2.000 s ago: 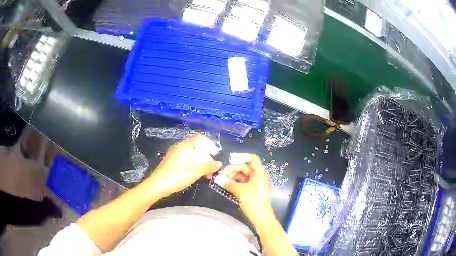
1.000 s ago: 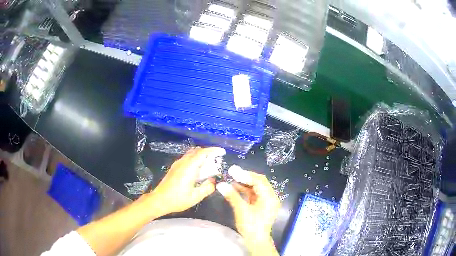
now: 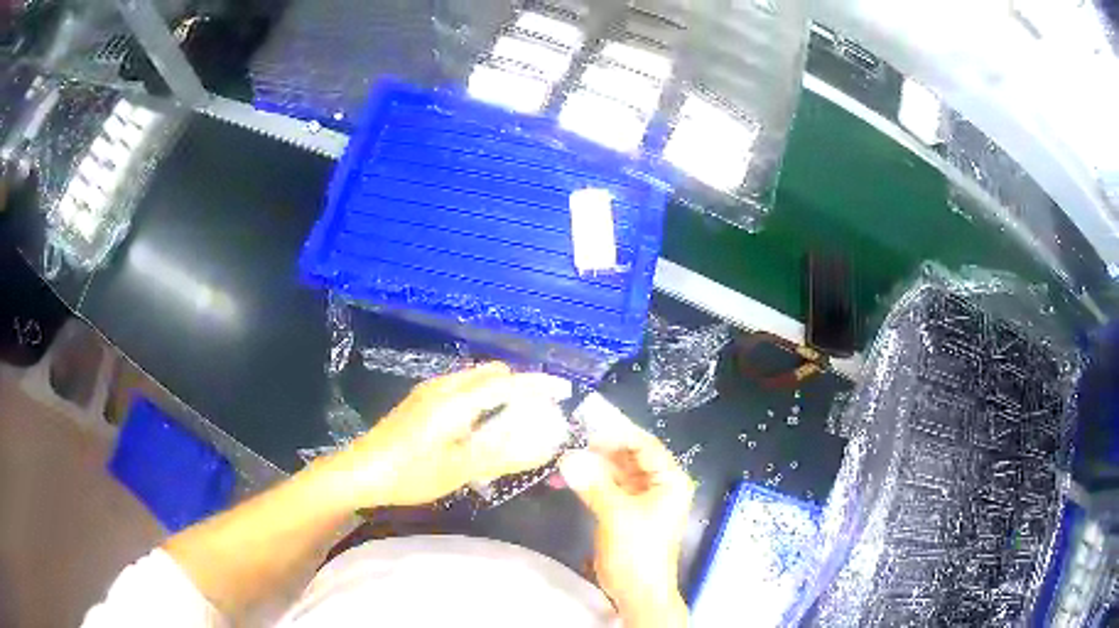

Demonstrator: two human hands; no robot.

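Note:
My left hand and my right hand meet low in the middle, above the black bench top. White finger cots cover some fingertips. Between them the hands hold a small dark part, mostly hidden by the fingers, with its lower edge showing under my left hand. The blue plastic tray lies just beyond the hands, with one white housing on its right part.
A clear blister tray with white pieces lies behind. A phone lies on the green strip. Bagged parts stand right, beside a small blue bin. Film scraps and small fittings lie on the bench. A red-free blue stool-like object is lower left.
My left hand has moved right and closed over the part. The part's dark edge now shows below it. My right hand stays close against it. The white housing stays on the tray.

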